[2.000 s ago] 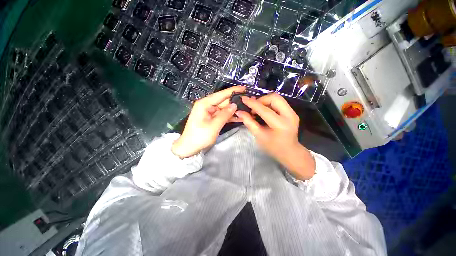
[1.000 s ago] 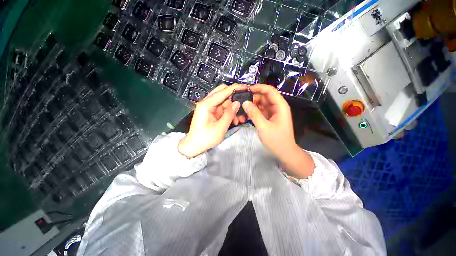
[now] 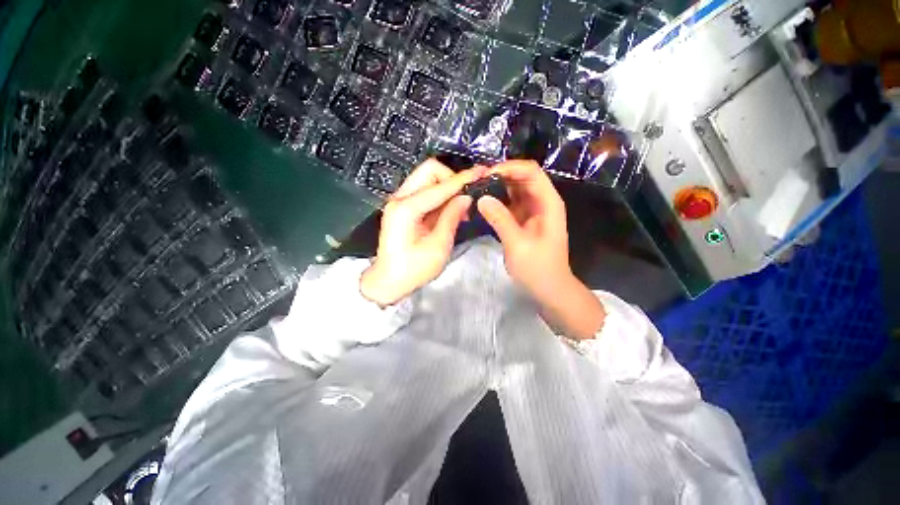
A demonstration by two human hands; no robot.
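A small black housing (image 3: pixel 484 187) is held between the fingertips of both hands, in front of the smock's chest. My left hand (image 3: pixel 417 235) grips its left side, with the thumb on the near face. My right hand (image 3: pixel 533 229) grips its right side in the same way. The fingers cover much of the housing, so whether a second part is at it cannot be told. A clear blister tray (image 3: pixel 387 94) with black parts in many square pockets lies just beyond the hands.
More blister trays (image 3: pixel 148 247) lie fanned at the left. A white machine (image 3: pixel 725 148) with blue edge trim stands at the right, with a red-orange knob (image 3: pixel 696 203) and a green button (image 3: pixel 714 237). A blue plastic pallet (image 3: pixel 799 335) is below it.
Both hands first brought the housing upright between the two thumbs. Since then it has tilted and shows less of its face. The view has shifted slightly.
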